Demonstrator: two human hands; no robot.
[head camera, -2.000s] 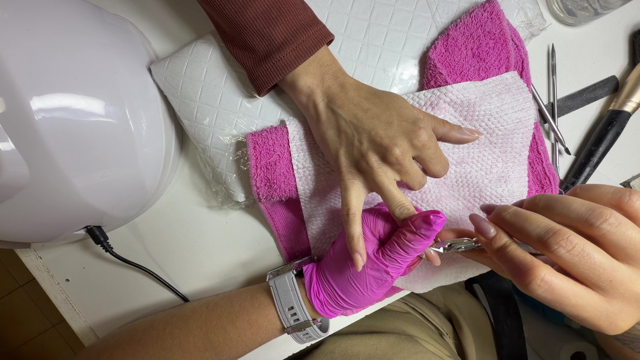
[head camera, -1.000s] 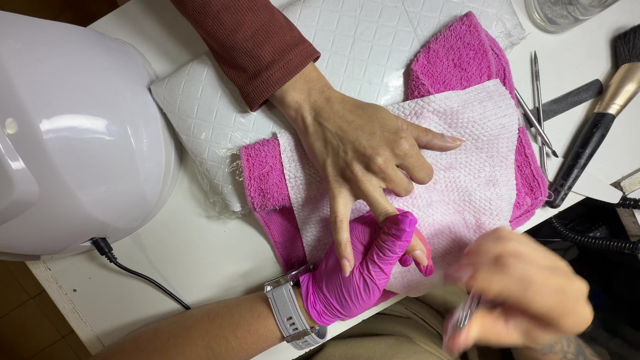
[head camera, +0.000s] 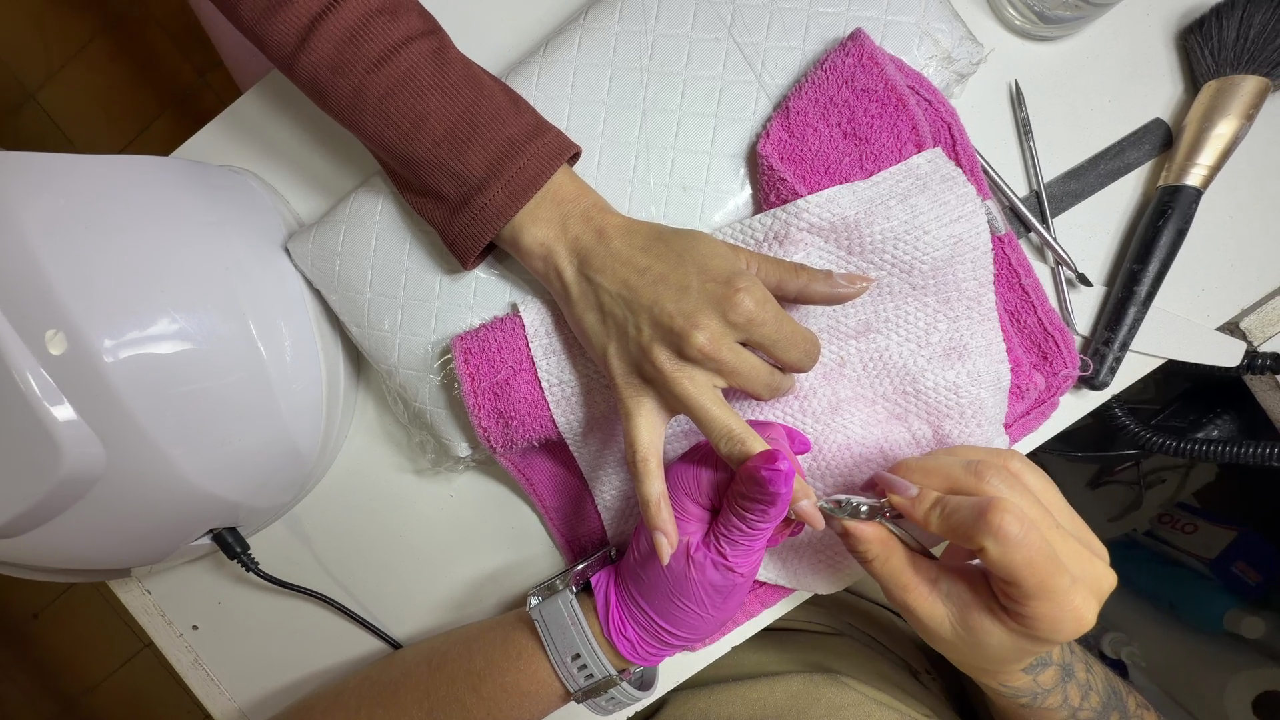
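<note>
My left hand (head camera: 700, 540), in a bright pink glove with a grey watch at the wrist, grips one finger of another person's hand (head camera: 670, 310). That hand comes from a ribbed brown-red sleeve (head camera: 440, 120) and lies palm down on a white paper towel (head camera: 890, 350) over a pink terry towel (head camera: 840, 110). My bare right hand (head camera: 990, 560) holds metal cuticle nippers (head camera: 858, 508), their tip at the gripped finger's nail. Whether the blades touch skin cannot be told.
A white nail lamp (head camera: 170, 350) with a black cable (head camera: 320, 605) stands at left. A quilted white cushion (head camera: 640, 110) lies under the arm. At right are metal cuticle pushers (head camera: 1040, 200), a dark nail file (head camera: 1100, 175), a black-handled brush (head camera: 1150, 270) and a glass jar (head camera: 1050, 12).
A second ago my right hand was blurred and away from the finger; now it holds the nippers at the fingertip. My left hand has kept its hold.
</note>
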